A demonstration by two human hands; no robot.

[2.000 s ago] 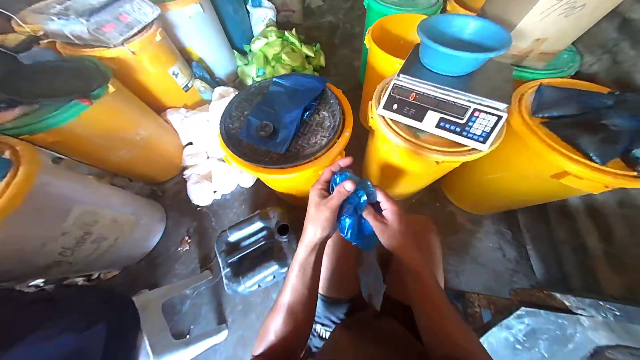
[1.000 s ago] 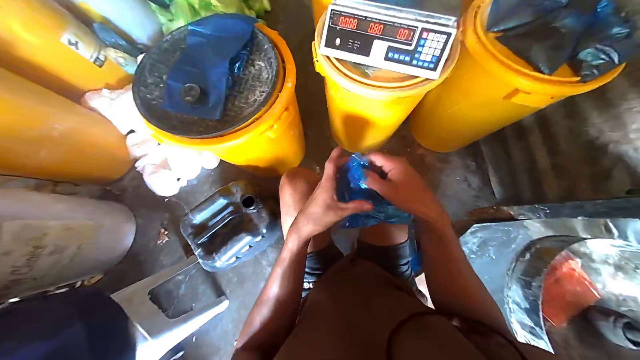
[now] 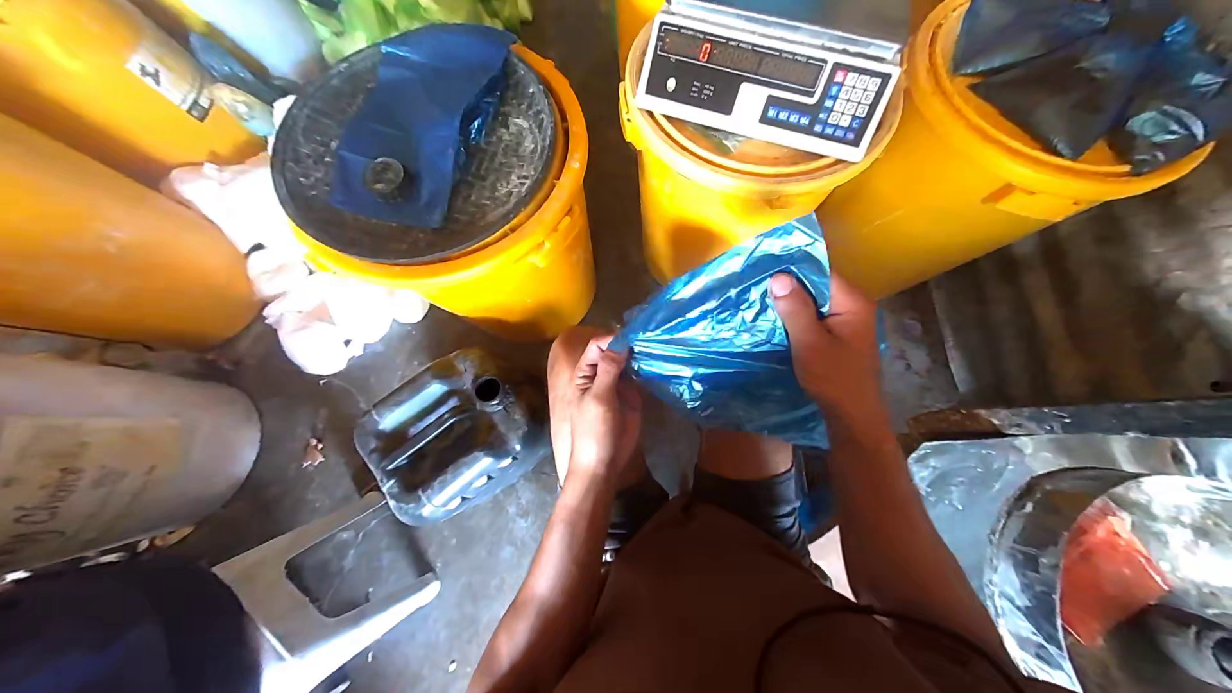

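A shiny blue plastic bag [image 3: 722,337] is stretched between my two hands above my knees. My left hand [image 3: 604,399] pinches its gathered end. On the bag's wider end is my right hand [image 3: 833,342], thumb on top and the other fingers hidden by the plastic. Beyond the hands a digital scale [image 3: 770,82] stands on a yellow plastic drum [image 3: 688,226]. Another blue plastic sheet or bag [image 3: 419,115], with a small round dark object [image 3: 384,176] on it, lies on a black lid [image 3: 308,183] over a second yellow drum.
A dark plastic jerrycan [image 3: 452,433] lies on the floor left of my knees, near a pale plastic stool [image 3: 327,577]. Dark plastic bags [image 3: 1097,67] cover the drum at right. A metal basin [image 3: 1020,539] with a red object [image 3: 1107,573] is at lower right; white bags [image 3: 318,318] lie at left.
The blue bag was bunched between my hands and is now spread out. My hands have moved apart. The bowl seen on the scale two seconds ago is out of view, as the view has tilted down.
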